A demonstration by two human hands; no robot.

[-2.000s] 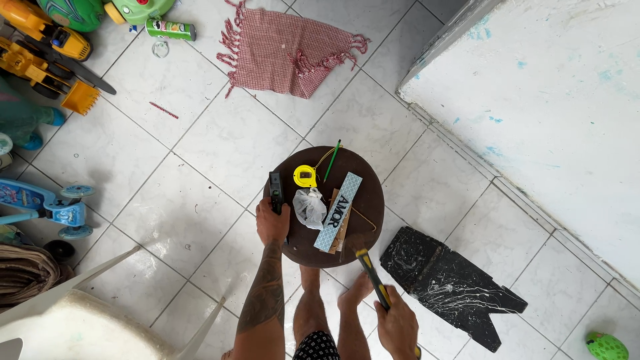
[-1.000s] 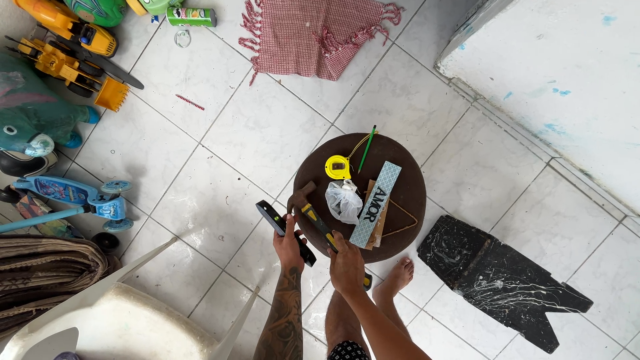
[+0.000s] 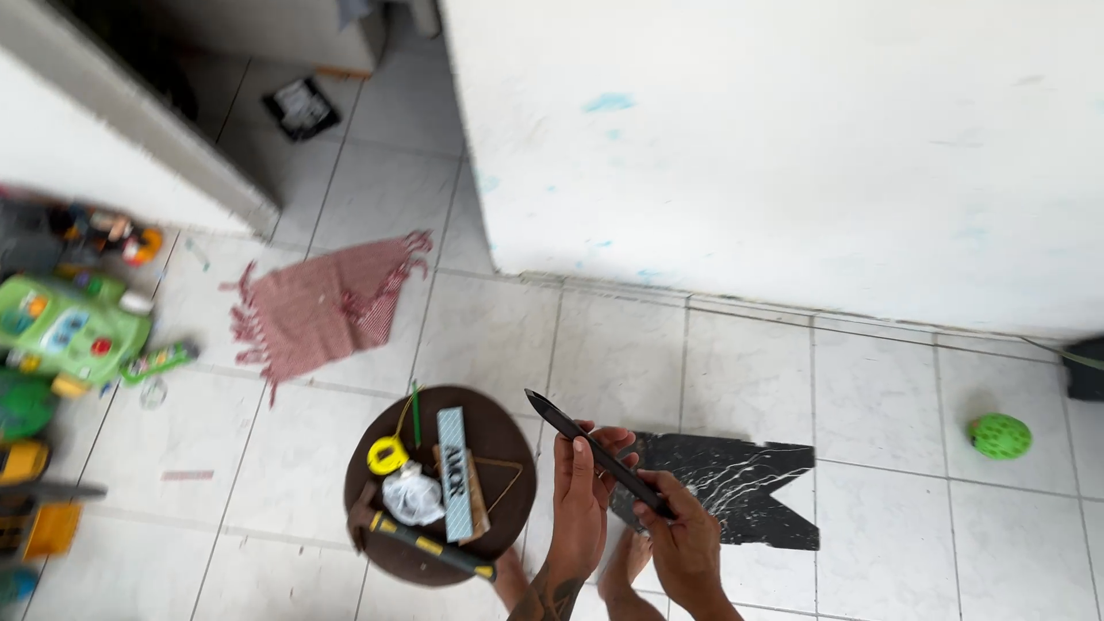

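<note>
My left hand (image 3: 580, 509) and my right hand (image 3: 690, 539) hold a slim black tool (image 3: 630, 480) with a tapered end pointing up and left. The right grips its lower end; the left is around its middle. Left of them is a round brown stool (image 3: 511, 431). On it lie a claw hammer (image 3: 423, 542) with a black and yellow handle, a yellow tape measure (image 3: 386, 455), a clear plastic bag (image 3: 414, 496), a green pencil (image 3: 416, 416), and a light blue patterned strip (image 3: 453, 474) lettered AMOR over a wooden piece (image 3: 476, 496).
A black marbled board (image 3: 742, 492) lies on the tiles beyond my hands. A white wall (image 3: 776, 172) rises ahead. A red checked cloth (image 3: 319, 310) is on the floor, toys such as a green one (image 3: 78, 332) stand at the left, and a green ball (image 3: 1000, 436) is at the right.
My right hand has let go of the hammer, which now lies on the stool. Both hands have moved right of the stool and hold one black tool. The view has swung a lot.
</note>
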